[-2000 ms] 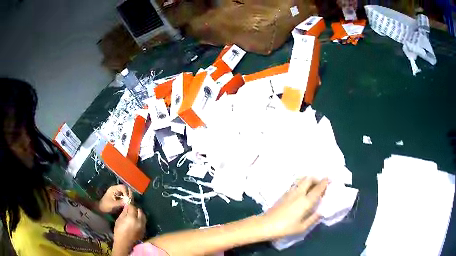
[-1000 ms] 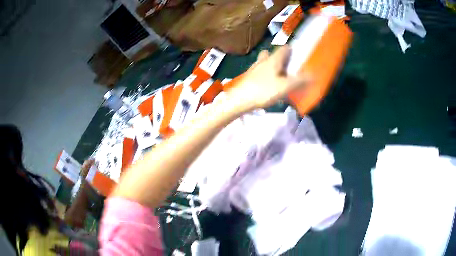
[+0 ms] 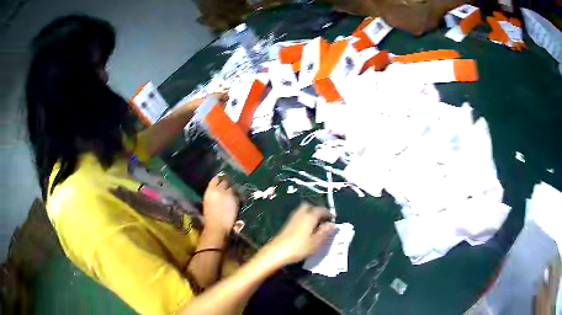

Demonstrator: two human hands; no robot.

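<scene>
My left hand [image 3: 305,232], blurred, reaches in from the bottom with curled fingers at the upper left edge of a small stack of white leaflets [image 3: 333,251]. Whether it grips them is unclear. A blurred skin-toned shape, likely my right hand [image 3: 546,295], is cut off at the lower right edge beside a pale sheet [image 3: 514,271]; its grip cannot be told. A large heap of crumpled white wrapped units [image 3: 425,154] lies mid-table. An orange and white box [image 3: 431,69] lies on its side behind the heap.
A person in a yellow top [image 3: 117,234] sits at the left, one hand near my left hand, the other among orange and white boxes [image 3: 234,138]. White cords [image 3: 326,183] lie on the green table [image 3: 370,246]. A brown sack [image 3: 400,13] is behind.
The view has swung left. My left hand has let go of the orange and white box, which now lies behind the heap, and has come down to the leaflets. The seated person's hands have moved.
</scene>
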